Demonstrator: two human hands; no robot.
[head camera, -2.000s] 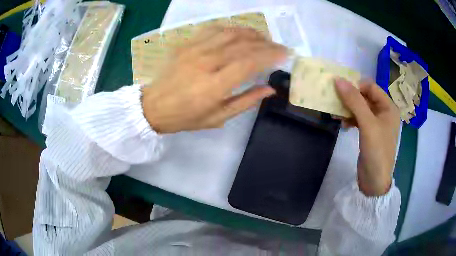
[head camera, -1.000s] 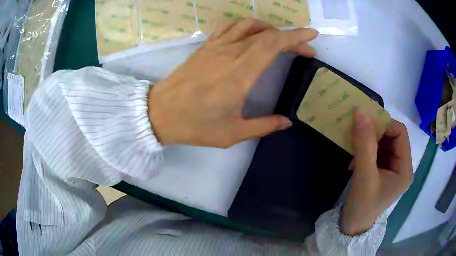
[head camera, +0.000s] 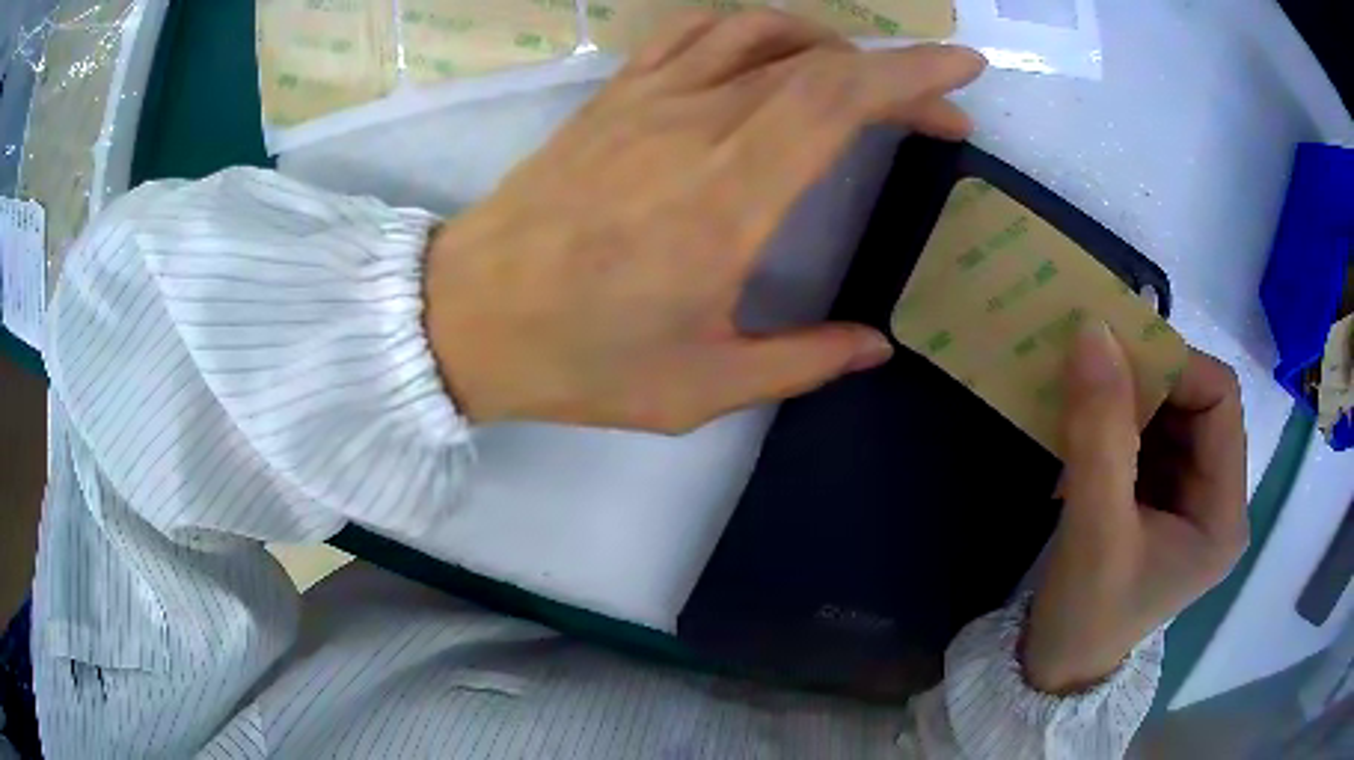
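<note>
A black phone case (head camera: 832, 520) lies tilted on the white foam sheet (head camera: 594, 520). A tan adhesive sticker (head camera: 995, 290) with green print lies over the window end of the case. My right hand (head camera: 1136, 475) pinches the sticker's right end between thumb and fingers. My left hand (head camera: 639, 253) is spread at the case's upper left edge, its thumb on the case and its fingertips at the top corner. Whether the sticker's left end touches the case cannot be told.
A sticker sheet (head camera: 490, 37) with several tan stickers lies along the top. A clear bag of packed sticker sheets (head camera: 67, 134) is at the upper left. The blue scrap bin (head camera: 1314, 253) is at the right edge, with tan bits. A dark piece (head camera: 1326, 572) lies at far right.
Over two seconds the sticker moved from in the air down onto the case's window end, and my left hand came to the case's edge. The view moved closer. The last second shows little change.
</note>
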